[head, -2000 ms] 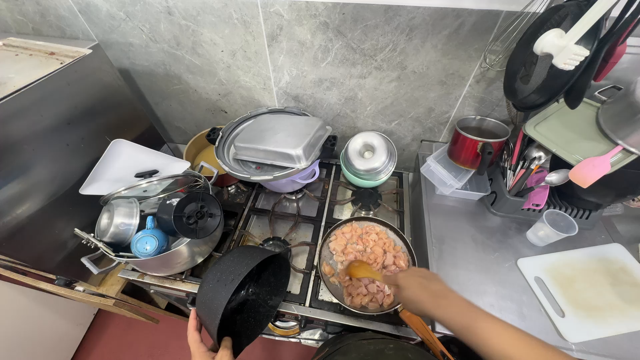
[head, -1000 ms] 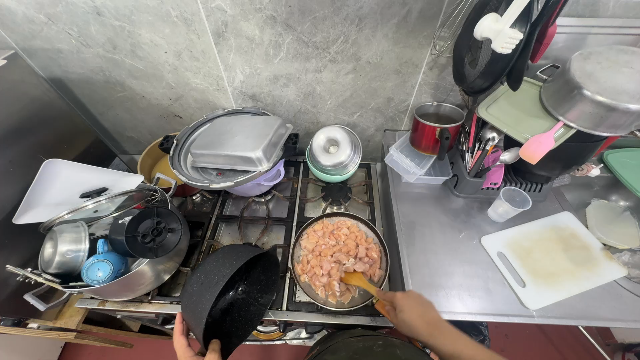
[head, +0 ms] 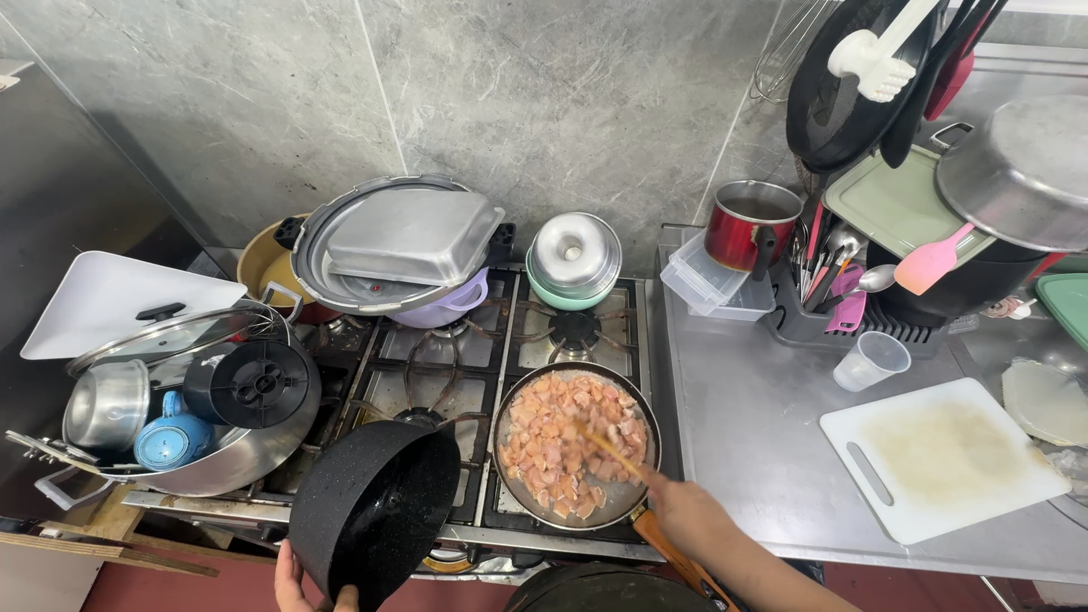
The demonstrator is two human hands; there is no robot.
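My left hand (head: 308, 585) grips the lower rim of a black speckled pot (head: 374, 510), which is tilted on its side beside the frying pan, its dark inside facing right. My right hand (head: 693, 514) is closed on the handle of a wooden spoon (head: 614, 449), whose blurred head is among the diced raw meat (head: 561, 433). The meat, pale pink cubes, lies in a round frying pan (head: 650, 425) on the front right burner. The pan's wooden handle (head: 676, 552) points toward me, under my right forearm. No flame can be made out beneath the pan.
On the left, a large metal pot (head: 255, 455) holds a blue cup, a small pot and a glass lid. Stacked cookware, a metal baking pan (head: 416, 234) and a ring mould (head: 574, 251), stands at the back. Rightward lie a plastic cup (head: 871, 361), a white cutting board (head: 943, 459) and a utensil rack (head: 858, 336).
The spoon has shifted within the meat, from the pan's lower right a second ago to nearer its middle. The black pot stays in my left hand. The view has swung somewhat.
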